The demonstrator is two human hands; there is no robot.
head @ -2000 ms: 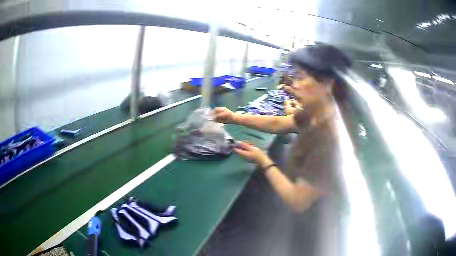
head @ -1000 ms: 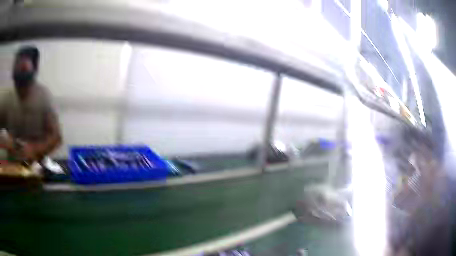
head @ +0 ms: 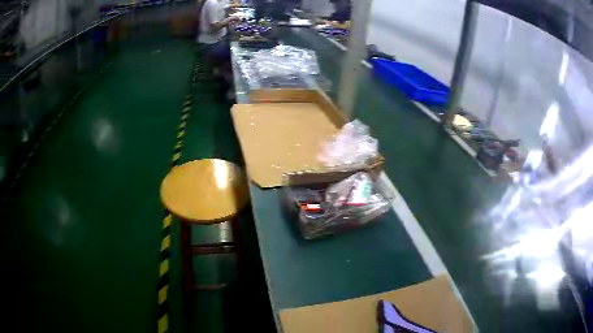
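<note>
Neither of my hands is in the picture. A pen body (head: 398,320), lavender and black, lies on the tan work board (head: 338,312) at the bottom edge, cut off by the frame. Beyond it on the green bench stands an open box (head: 312,227) holding clear plastic bags (head: 354,195) and dark items with a red-orange mark. A crumpled clear bag (head: 351,144) lies behind the box, by a large tan board (head: 279,133) with a raised back edge.
A round wooden stool (head: 205,190) stands left of the bench, over yellow-black floor tape (head: 164,266). Clear plastic sheeting (head: 276,64) lies farther up the bench. A person (head: 214,26) is at the far end. A blue bin (head: 411,81) is across the belt; a post (head: 355,58) rises beside the bench.
The view has swung from the other person with the bag and the fanned pen bodies to the opposite stretch of bench, with the stool and open floor on the left.
</note>
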